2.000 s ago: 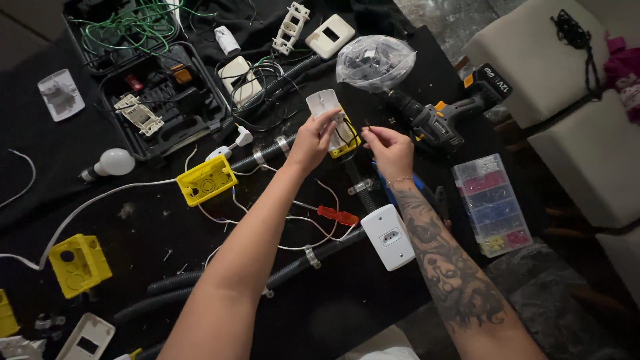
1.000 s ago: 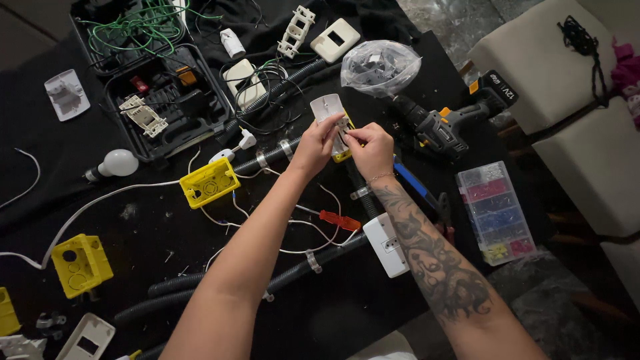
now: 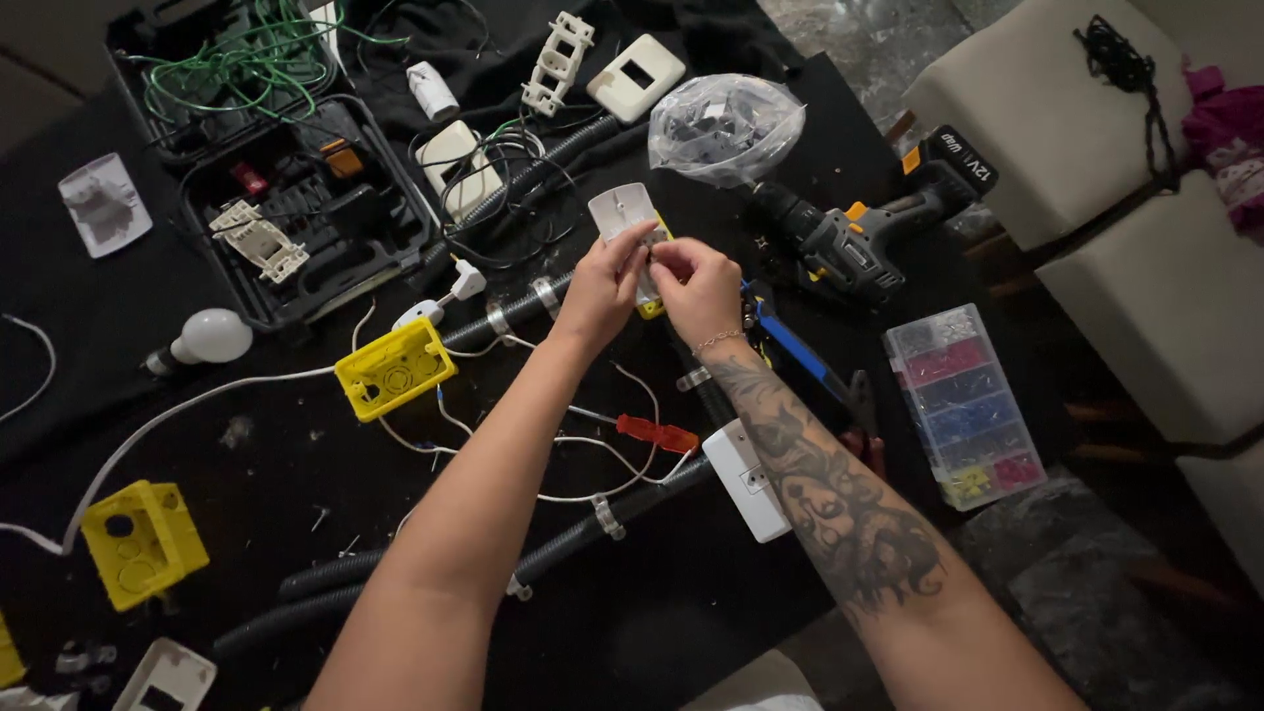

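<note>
My left hand (image 3: 610, 281) grips a white electrical faceplate (image 3: 620, 205), its fingers over the middle of the plate. Under the plate lies a yellow electrical box (image 3: 653, 309), mostly hidden. My right hand (image 3: 698, 286) meets the left at the plate's edge, thumb and forefinger pinched together; whatever is between them is too small to tell. Below the hands lie a red-handled screwdriver (image 3: 657, 433) and loose white wires (image 3: 602, 497). A white outlet plate (image 3: 743, 484) is partly behind my right forearm. An empty yellow box (image 3: 397, 370) sits left of my left forearm.
A cordless drill (image 3: 869, 242), blue-handled pliers (image 3: 795, 346) and a compartment case of connectors (image 3: 966, 405) lie at the right. Behind the hands is a plastic bag of parts (image 3: 726, 128). An open black tool case (image 3: 306, 212), a light bulb (image 3: 215, 336) and another yellow box (image 3: 145, 543) are at the left.
My right hand has moved left from beside the yellow box to meet my left hand over the faceplate. More of the yellow box showed two seconds ago.
</note>
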